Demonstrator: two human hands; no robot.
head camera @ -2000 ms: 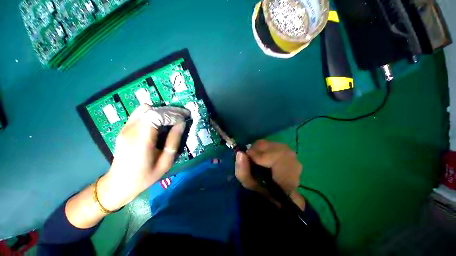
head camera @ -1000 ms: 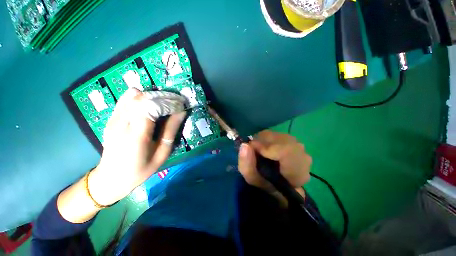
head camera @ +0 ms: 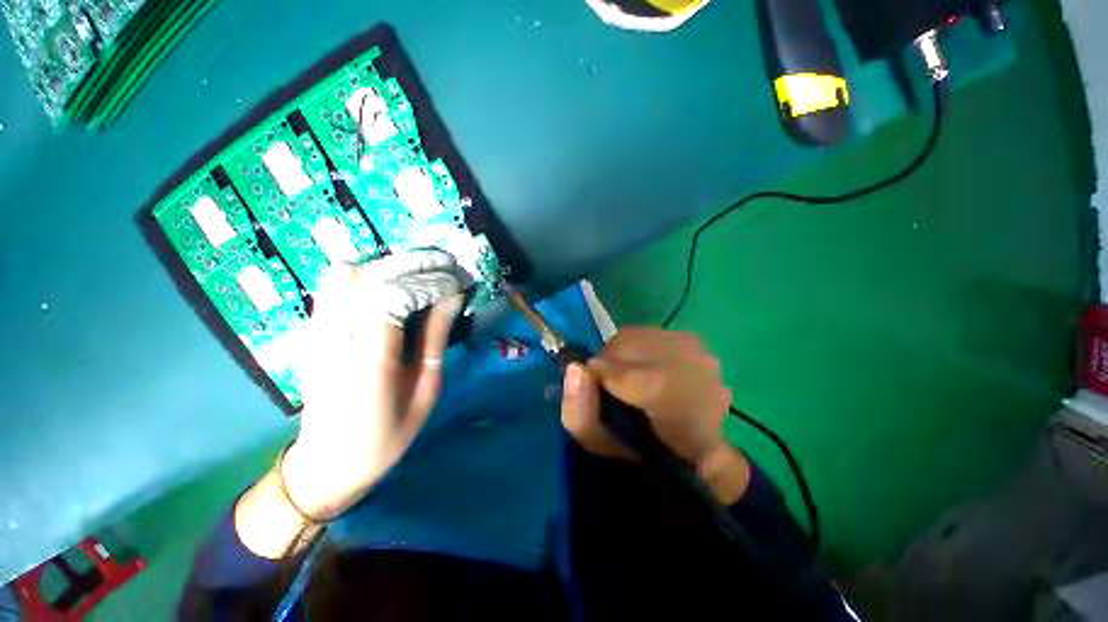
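A green PCB panel [head camera: 249,194] with pale rectangular patches lies tilted on a flat black square [head camera: 456,158]. My left hand [head camera: 365,365] is over its near right part and holds a small coil of silvery solder wire [head camera: 419,277] between thumb and fingers; it hides some of the boards. My right hand [head camera: 650,395] grips a soldering iron [head camera: 620,419] like a pen. The iron's tip points up and left at the panel's right corner, close to the wire. Glare there hides whether they touch.
Stacked PCB panels [head camera: 140,55] lie at the top left. The cut-off rim of a round ring [head camera: 650,18] shows at the top. A yellow-and-black handled tool [head camera: 808,91] lies beside a black box [head camera: 881,18]. The iron's cord [head camera: 802,194] loops right. A red object [head camera: 79,577] is lower left.
The view has shifted, so the cup has left the picture. My left hand with the wire and the iron tip are now nearer the panel's near right corner, and more of the middle boards shows.
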